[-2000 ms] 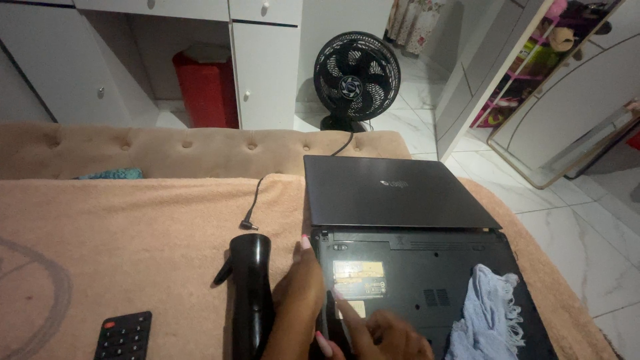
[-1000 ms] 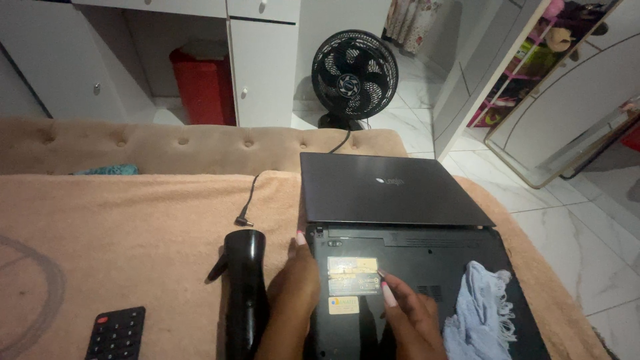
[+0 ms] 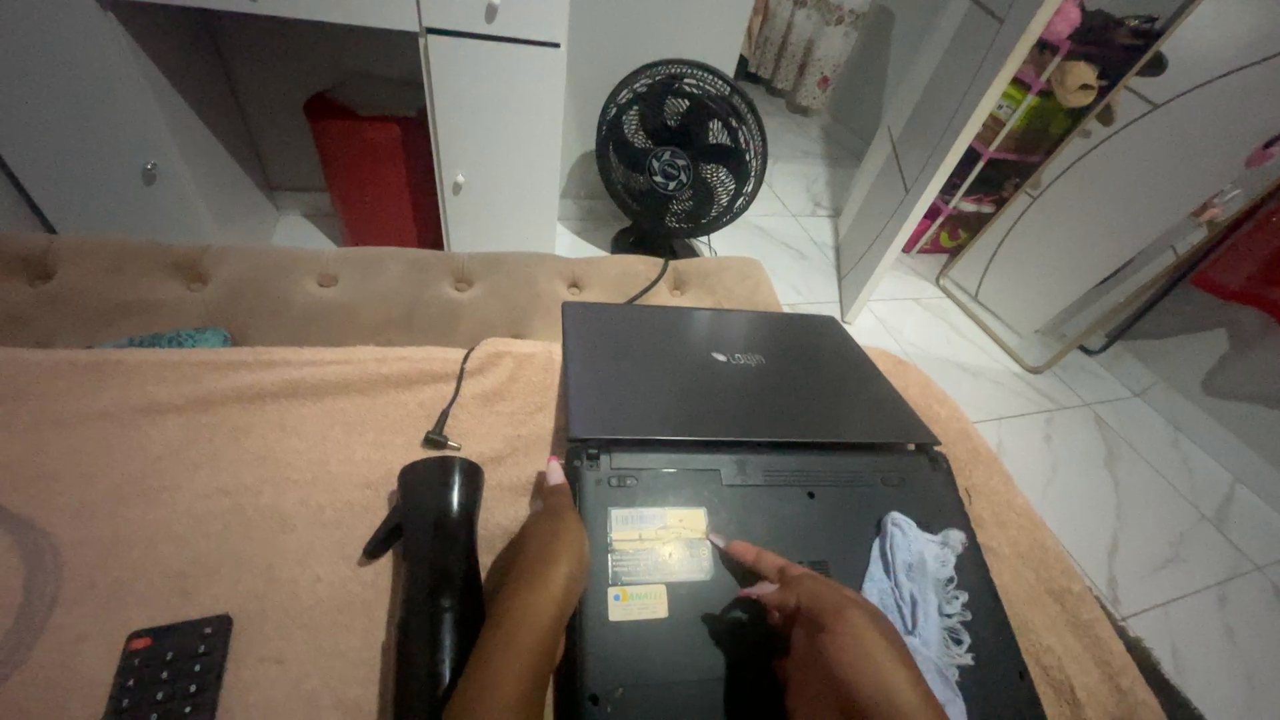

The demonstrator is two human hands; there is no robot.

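Observation:
A black laptop [image 3: 830,500] lies opened flat with its underside up, its lid [image 3: 740,385] stretching away from me. My left hand [image 3: 545,550] rests along the laptop's left edge, thumb near the hinge corner; whether it grips the edge is hard to tell. My right hand [image 3: 820,620] is over the underside, index fingertip at the right edge of a worn label [image 3: 660,545], nothing seen in its fingers. Below that label is a smaller sticker [image 3: 637,602]. A light blue frayed cloth [image 3: 915,600] lies on the laptop's right part. Left of my left hand lies a black hair dryer [image 3: 440,560].
A black remote control [image 3: 170,665] and a cable plug [image 3: 440,438] lie on the peach blanket [image 3: 250,480]. Beyond the tufted beige headboard or backrest [image 3: 400,290] stand a black fan [image 3: 682,150] and a red bin [image 3: 375,170]. Tiled floor is at the right.
My right hand has moved from the laptop's lower left area up to the right edge of the worn label. The label and the smaller sticker now show more fully. My left hand stays at the left edge.

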